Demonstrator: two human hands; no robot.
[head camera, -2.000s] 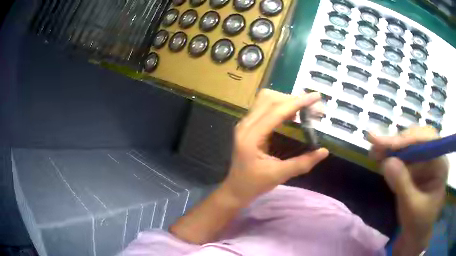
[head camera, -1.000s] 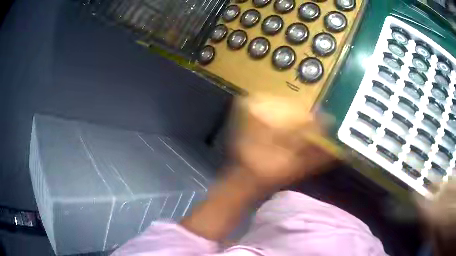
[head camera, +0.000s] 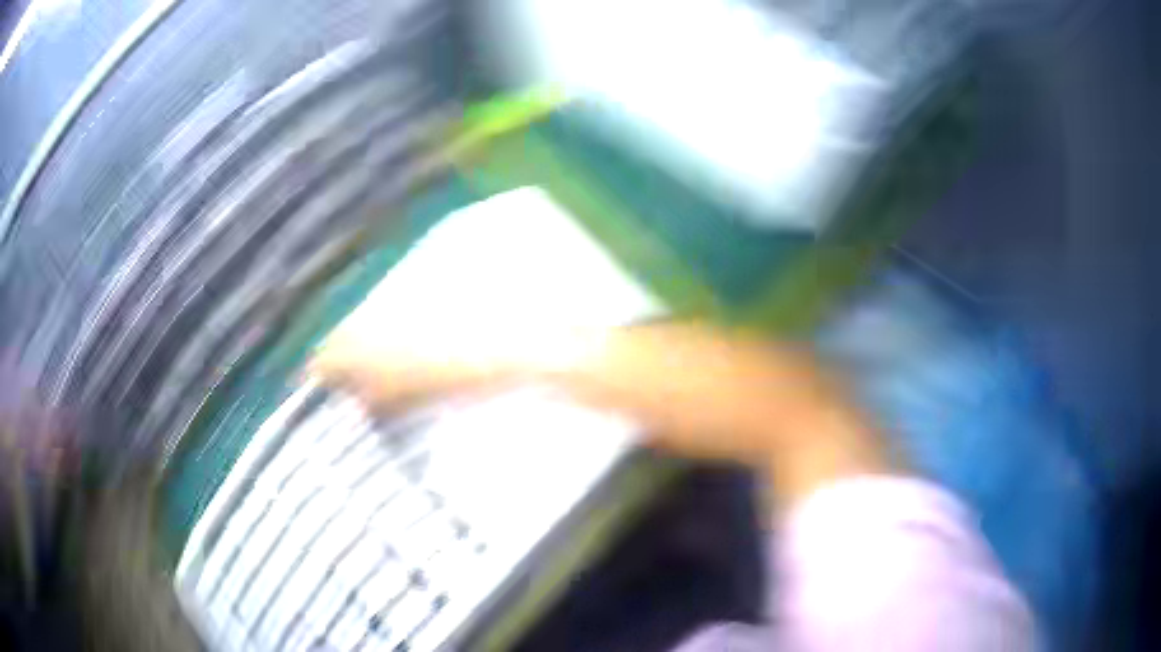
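The view is strongly blurred. A white tray (head camera: 287, 541) with rows of pockets lies at lower left, with small dark marks near its lower right part. A plain bright white area (head camera: 509, 261) adjoins it above. My right hand (head camera: 637, 376) reaches in from the right in a pink sleeve and extends leftward over the white surface. Its fingers are smeared, so I cannot tell whether it holds anything. The blue tool cannot be made out. My left hand is not in view.
The green mat (head camera: 732, 248) has a yellow-green edge. A large white object (head camera: 726, 115) stands at the upper middle. Blurred grey, streaked things (head camera: 191, 217) fill the upper left. A blue shape (head camera: 999, 427) is at the right, beyond my sleeve.
The view has swung to the right and blurred. The cardboard, grey box and my left hand have left the picture. My right hand has come over the white surface.
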